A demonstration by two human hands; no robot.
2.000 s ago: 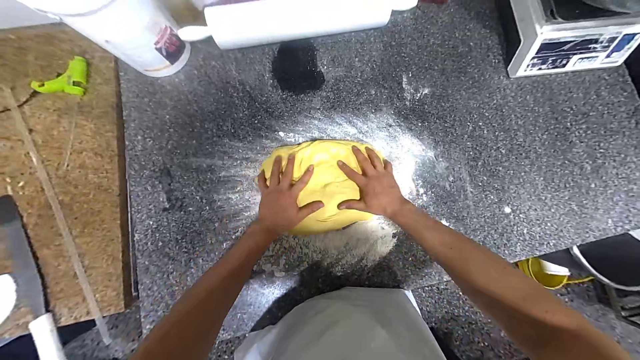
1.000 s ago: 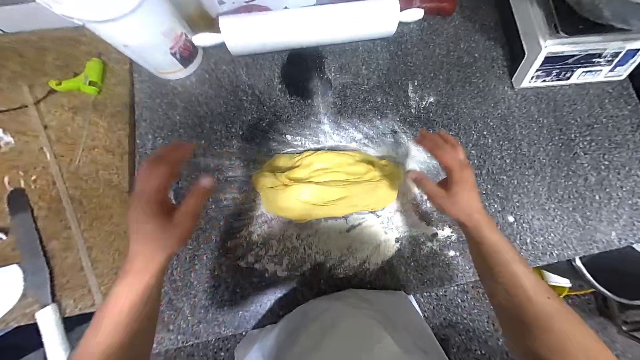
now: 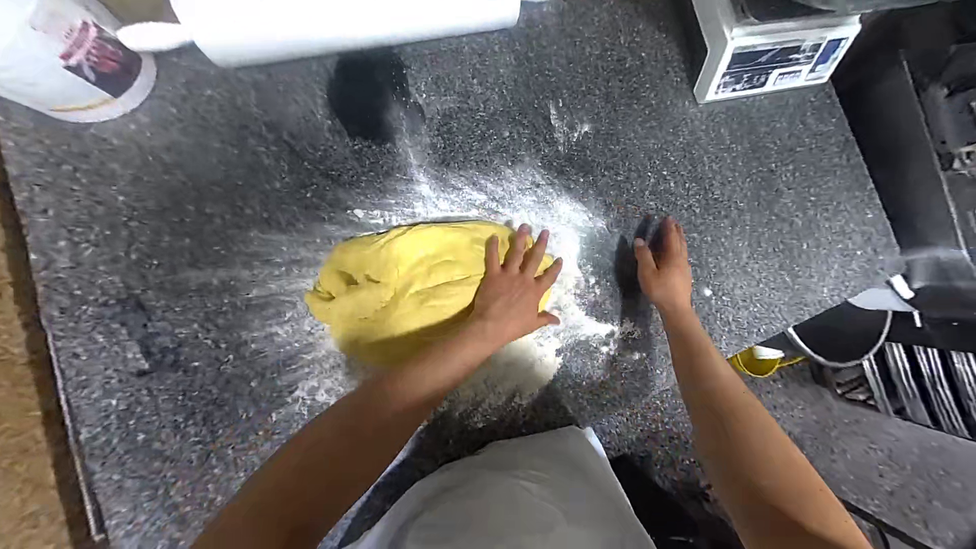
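A large lump of yellow dough [image 3: 404,282] lies on the speckled grey countertop [image 3: 762,191], with white flour [image 3: 572,221] scattered around it. My left hand [image 3: 512,290] rests palm down on the right end of the dough, its fingers spread and pointing away from me. To the right of the dough, apart from it, is my right hand [image 3: 665,263], empty, with the thumb a little away from the fingers. My left forearm hides part of the near side of the dough.
A white rolling pin [image 3: 351,23] lies along the far edge, beside a white plastic bucket [image 3: 76,61] at the far left. A scale [image 3: 778,65] stands at the far right. A brown board [image 3: 27,396] borders the left side. Something yellow [image 3: 755,362] is beyond the counter's right edge.
Both hands were off the dough one second ago, one at each side. My left hand has moved right onto the dough's right end. The dough's shape and folds have changed.
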